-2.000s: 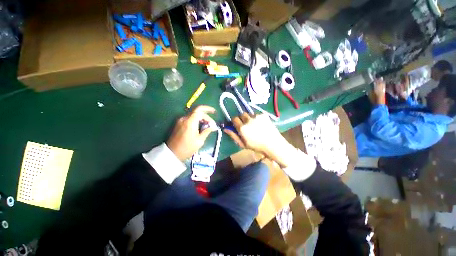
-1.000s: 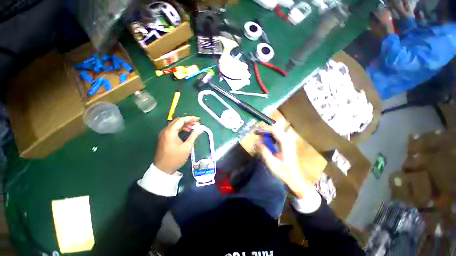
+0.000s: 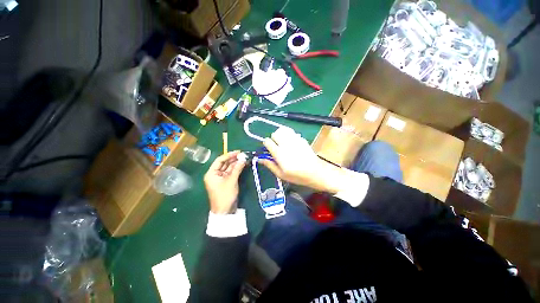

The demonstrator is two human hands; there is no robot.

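Observation:
An open white housing shell hangs at the bench edge above my lap, with its loop end up at my hands and a blue-and-white patch in its solid end. My left hand pinches something small and whitish beside the top of the loop. My right hand is closed on the blue-handled nippers, whose dark tip meets my left fingertips. The nippers are mostly hidden in the fist. A second white housing lies on the bench behind, partly covered by my right hand.
A hammer, red-handled pliers and white rings lie beyond my hands. A carton of blue cells, a clear cup and a jar stand left. A large carton of white parts stands right.
My right hand has come back from the right, bringing the nippers to my left fingertips at the loop. The view has turned, showing more of the cartons at right.

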